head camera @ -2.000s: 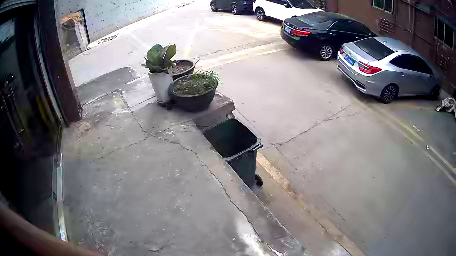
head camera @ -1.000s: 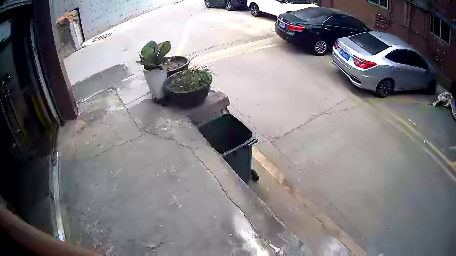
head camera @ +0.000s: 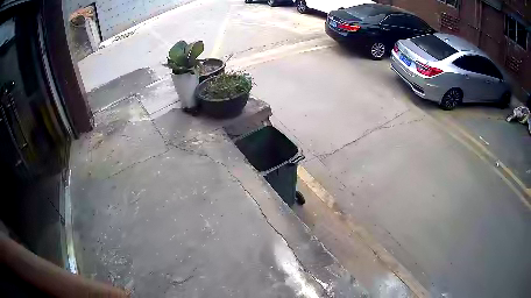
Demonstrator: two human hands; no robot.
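Neither of my hands can be made out. A blurred, tan-brown curved shape (head camera: 52,270) crosses the bottom left corner, very close to the camera; I cannot tell what it is. Nearest in front is the cracked concrete pavement (head camera: 169,215). An open dark green wheelie bin (head camera: 283,179) stands upright below the pavement's right edge. Beyond it, a wide dark pot (head camera: 223,106) with low plants, a tall white pot (head camera: 186,90) with broad leaves and another dark pot (head camera: 218,72) stand together at the edge.
Dark glass doors (head camera: 23,134) with a pale metal sill (head camera: 70,233) run along the left, beside a brown post (head camera: 67,70). A step edge drops to the street on the right. A silver car (head camera: 448,70), a black car (head camera: 378,29) and others are parked beyond.
The view shifts slightly left, then back right. The pots, bin and parked cars keep their places. The blurred shape at the bottom left reaches a little further into the picture.
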